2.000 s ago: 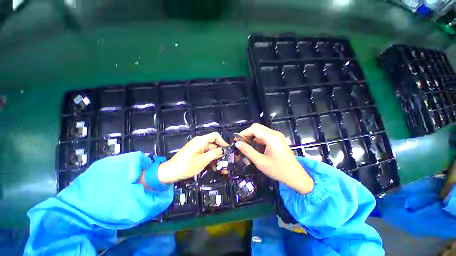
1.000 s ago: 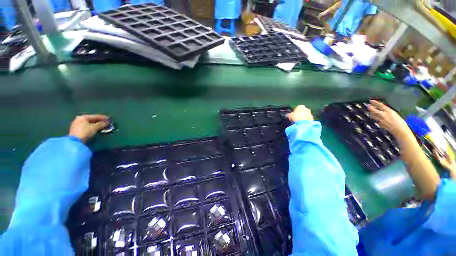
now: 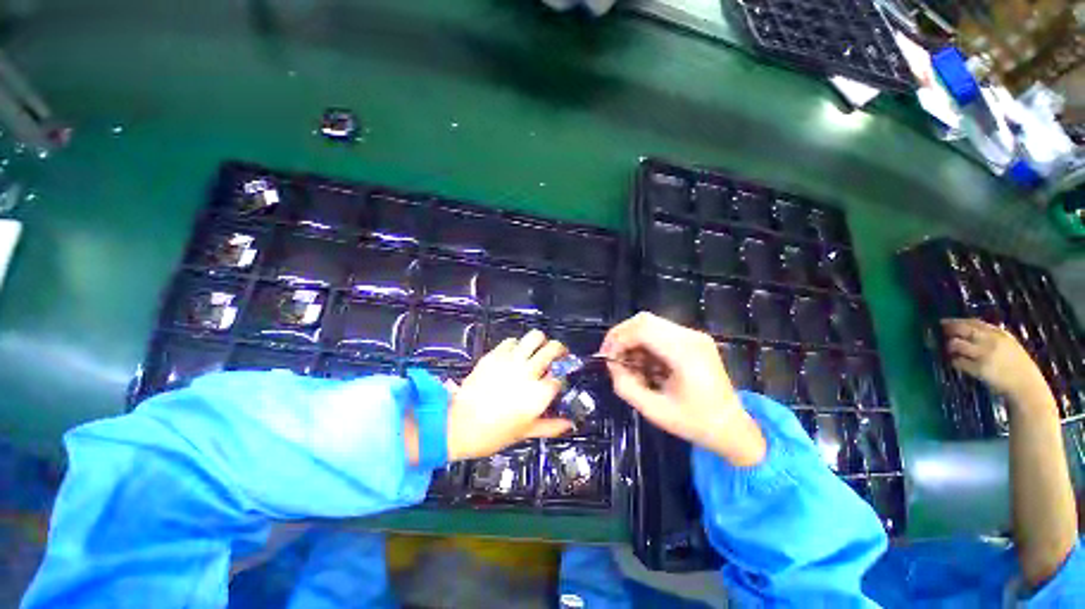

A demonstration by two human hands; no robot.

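Observation:
My left hand [image 3: 509, 399] is over the lower right part of the left blister tray [image 3: 393, 226], with a small module [image 3: 566, 366] at its fingertips. My right hand [image 3: 676, 378] is just right of it, fingers pinched on a thin tool that looks like tweezers [image 3: 604, 356], its tip near the module. The tray is black with square pockets. Modules with silvery patches sit in its left pockets, such as this module [image 3: 259, 194], and in the lower right pockets. What the tweezers hold is too small to tell.
The right blister tray [image 3: 752, 252] stands beside the left one. One dark module [image 3: 339, 124] lies loose on the green bench behind. Another person's hand [image 3: 990, 357] is over the far-right tray stack [image 3: 952, 280]. A spare tray [image 3: 821, 36] lies at the far edge.
Both hands have come back together from apart: the left from the bench behind the tray, the right from the right tray. The loose module stays on the bench. The view has tilted down.

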